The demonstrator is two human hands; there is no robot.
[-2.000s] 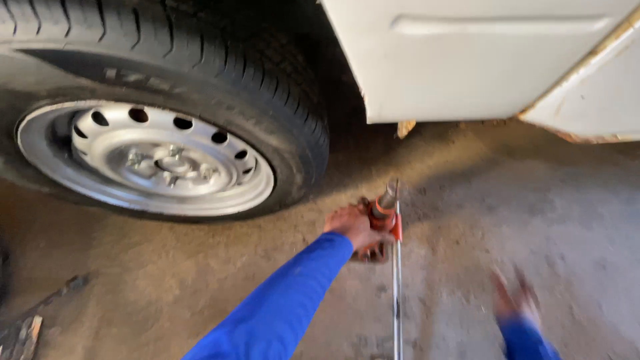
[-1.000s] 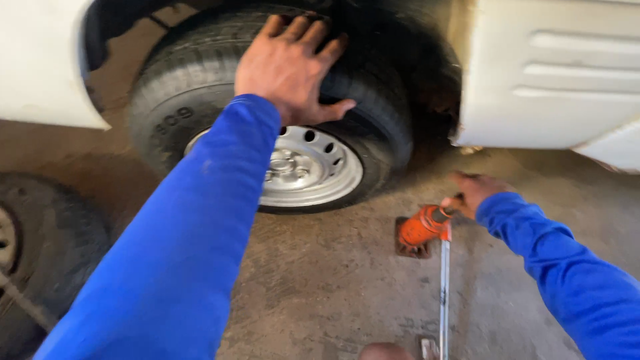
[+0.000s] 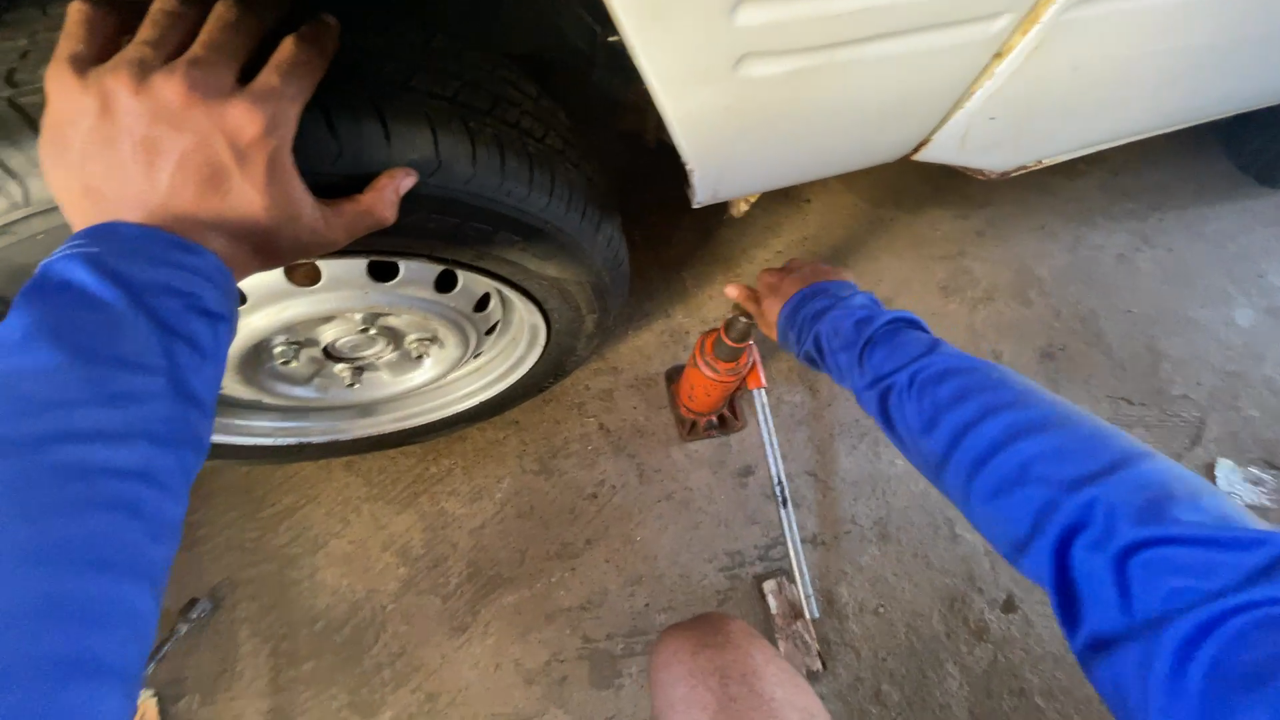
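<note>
With fingers spread, my left hand (image 3: 195, 140) lies on or just over the top of a black tyre (image 3: 500, 200) on a silver steel wheel rim (image 3: 375, 350); contact is partly hidden. My right hand (image 3: 790, 290) is at the top of an orange bottle jack (image 3: 710, 375), beside its dark ram. Whether its fingers grip the jack cannot be made out. The jack stands upright on the concrete floor, right of the wheel. From its socket a metal handle bar (image 3: 783, 490) slants down toward me, its far end over a small wooden block (image 3: 792, 625).
The white vehicle body panel (image 3: 840, 90) overhangs the floor behind the jack, with a rusty lower edge. My bare knee (image 3: 730, 670) is at the bottom. A dark metal tool (image 3: 182, 630) lies at lower left, and a scrap of clear plastic (image 3: 1247, 482) at far right.
Two seconds ago my left hand was at the jack and my right hand was off to the right. By one second ago the left was at the tyre and the right at the jack, as now.
</note>
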